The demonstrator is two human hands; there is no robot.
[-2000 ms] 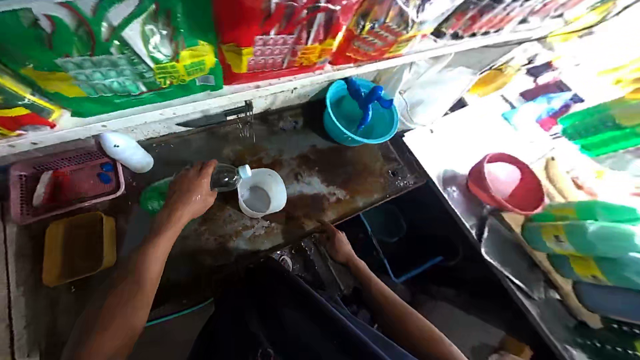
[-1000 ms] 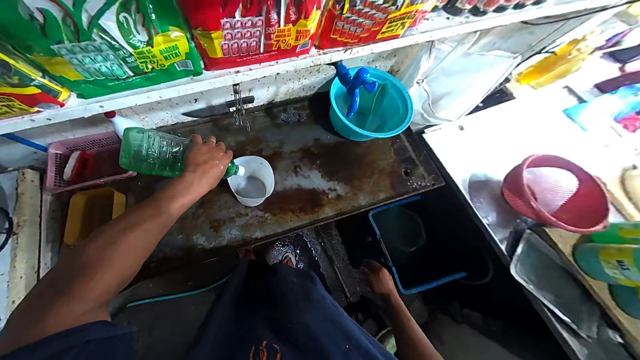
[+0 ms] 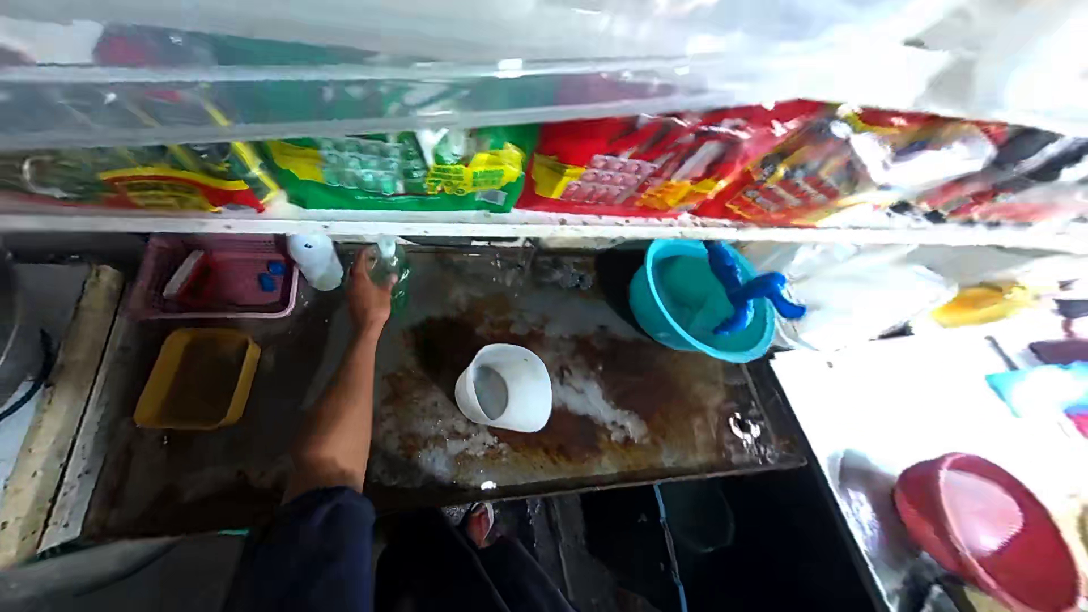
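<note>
My left hand (image 3: 371,293) is around the upper part of a green plastic bottle (image 3: 400,285), which stands at the back of the wet, stained counter beside a white bottle (image 3: 316,261). To the right of my forearm a white plastic tub (image 3: 529,389) rests on the counter, with some liquid or residue at its bottom. A turquoise basin (image 3: 671,314) with a blue cloth or glove (image 3: 748,293) over its rim sits at the back right. My right hand is out of view.
A pink basket (image 3: 217,313) and a yellow tray (image 3: 151,408) lie at the left. Packaged goods line the shelf (image 3: 476,228) above the counter. A red colander or basin (image 3: 1020,544) stands on the white surface at the lower right. Dark open space lies below the counter's front edge.
My left hand has moved left and back with the green bottle, which was tipped over the white tub and now stands upright. My right hand has left the view.
</note>
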